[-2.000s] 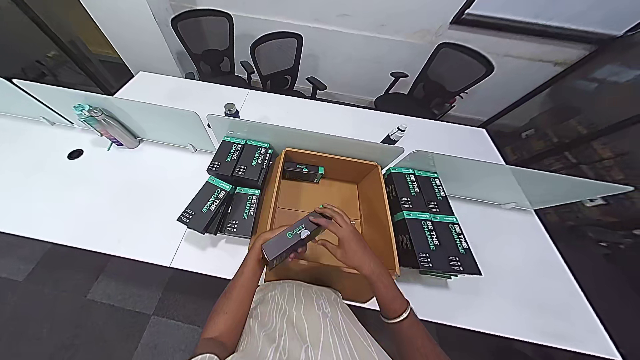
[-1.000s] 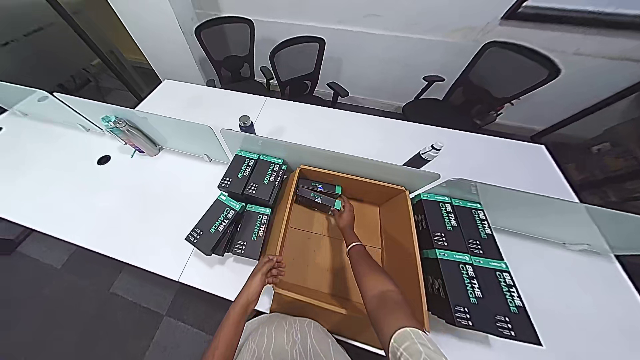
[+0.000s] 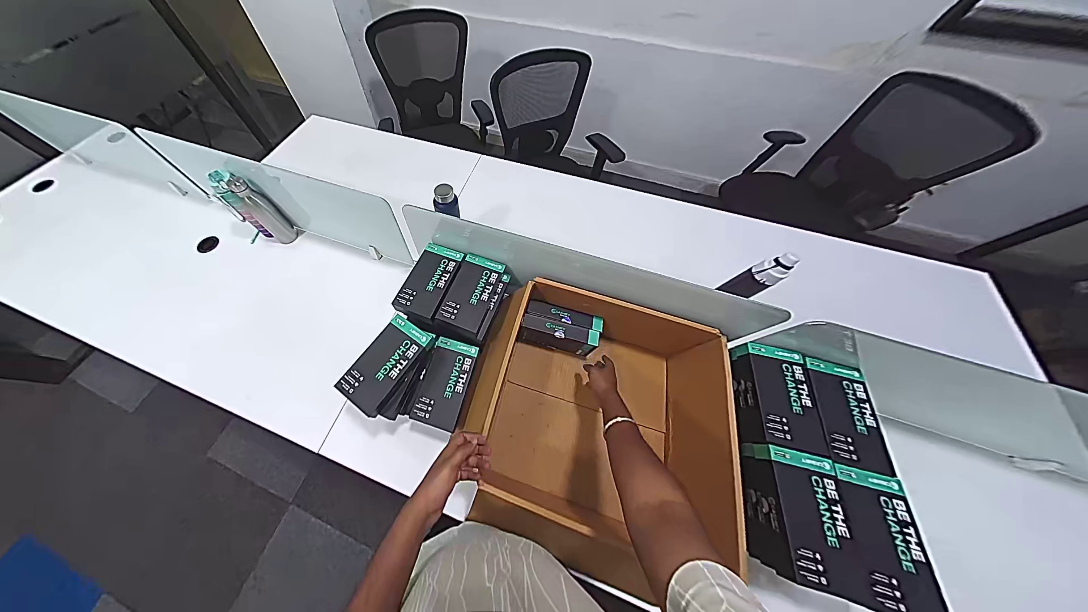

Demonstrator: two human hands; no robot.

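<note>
A large open cardboard box point(image 3: 699, 442) stands on the white desk in front of me. In its far left corner lie two small black and green boxes point(image 3: 557, 333), side by side. My right hand point(image 3: 602, 378) reaches inside, just nearer to me than those two boxes, fingers apart and holding nothing. At the near left corner of the cardboard box is my left hand point(image 3: 466, 456), fingers curled beside the rim; whether it grips the edge is unclear. Stacked black and green boxes stand to the left point(image 3: 450, 382) and right point(image 3: 820, 510) of the cardboard box.
Frosted glass dividers point(image 3: 595, 276) run behind the cardboard box. A steel bottle point(image 3: 263, 212) stands by the divider at the left; a dark blue bottle point(image 3: 445, 201) and another bottle point(image 3: 756, 276) are beyond the dividers. Mesh office chairs point(image 3: 540, 89) stand at the far side.
Two seconds ago both hands held a small black box above the cardboard box. It lies beside the other one now, and my right hand has let go and drawn back a little.
</note>
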